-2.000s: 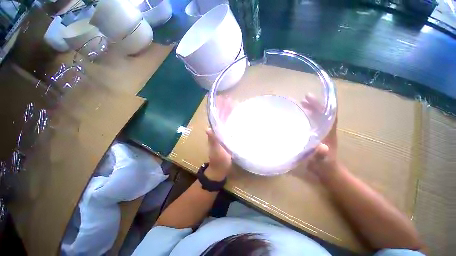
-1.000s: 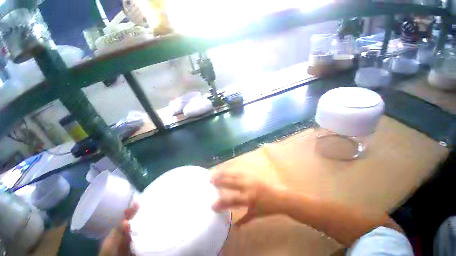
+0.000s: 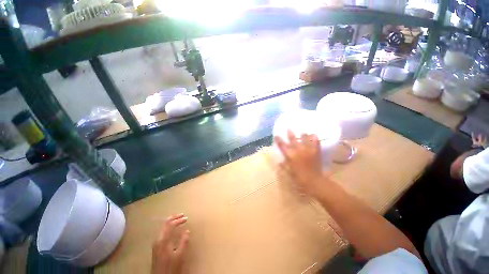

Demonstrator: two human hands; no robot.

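Note:
My right hand (image 3: 303, 160) has its fingers spread on the near side of a white bowl (image 3: 316, 124), above the far right part of the cardboard sheet (image 3: 225, 225). The bowl is bright and slightly blurred; whether it touches the sheet I cannot tell. A second white bowl (image 3: 351, 115) stands upside down just behind it to the right, with a clear rim visible below. My left hand (image 3: 170, 249) is open and empty over the left part of the sheet, partly cut off by the lower edge. Stacked white bowls (image 3: 80, 225) lean left of it.
A green frame post (image 3: 64, 134) rises behind the stack. The green belt (image 3: 252, 120) runs behind the sheet. A press stand (image 3: 195, 72) and white wrapped bundles (image 3: 182, 106) are at the rear. More bowls (image 3: 367, 83) stand far right. Another person's sleeve (image 3: 480, 170) shows at the right edge.
My right hand has moved right with the white bowl, beside the other bowl. My left hand has let go of it. The view has turned from the lap-side bench and carton to the belt.

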